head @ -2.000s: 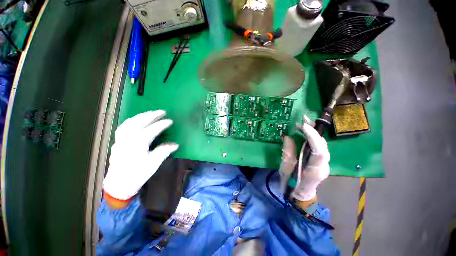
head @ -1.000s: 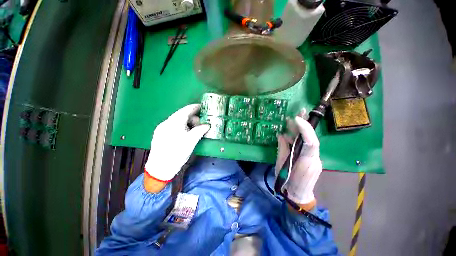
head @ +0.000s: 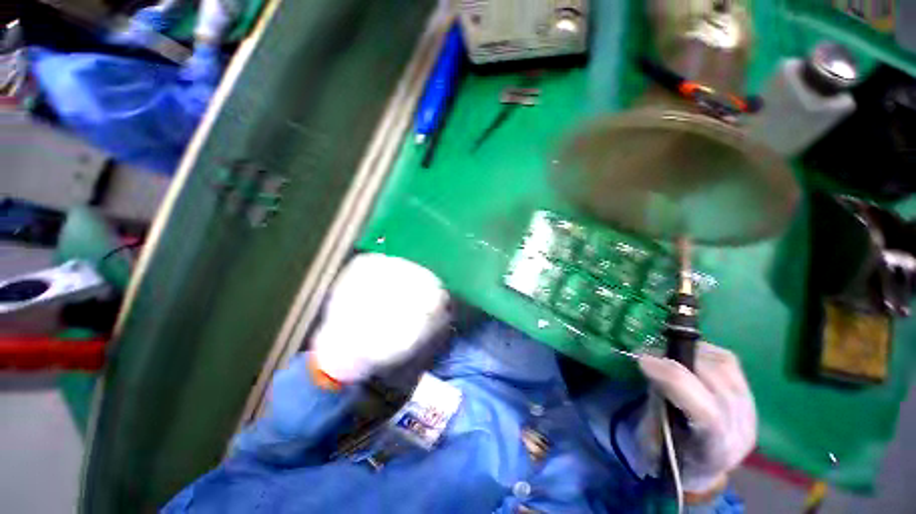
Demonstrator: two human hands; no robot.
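The green PCB panel (head: 593, 281) lies on the green mat, its left end pale and shiny. My right hand (head: 708, 412), in a white glove, holds the soldering iron (head: 683, 326) upright in the view, its metal tip over the panel's right end; whether it touches is blurred. My left hand (head: 380, 313), in a white glove with an orange cuff, is off the panel to the left, near the mat's front edge. Its fingers are blurred, so I cannot tell whether they hold anything.
The fume hood disc (head: 678, 176) hangs behind the panel. The iron stand (head: 844, 251) and sponge (head: 854, 343) are right. Tweezers (head: 497, 120), a blue stick (head: 439, 85) and a station box (head: 522, 30) are behind. The conveyor (head: 241, 261) carries another panel. Another person's blue sleeve (head: 110, 105) shows upper left.
The view has turned and shifted left. My left hand has let go of the panel and moved away left. The iron is out of its stand, with its tip now over the panel.
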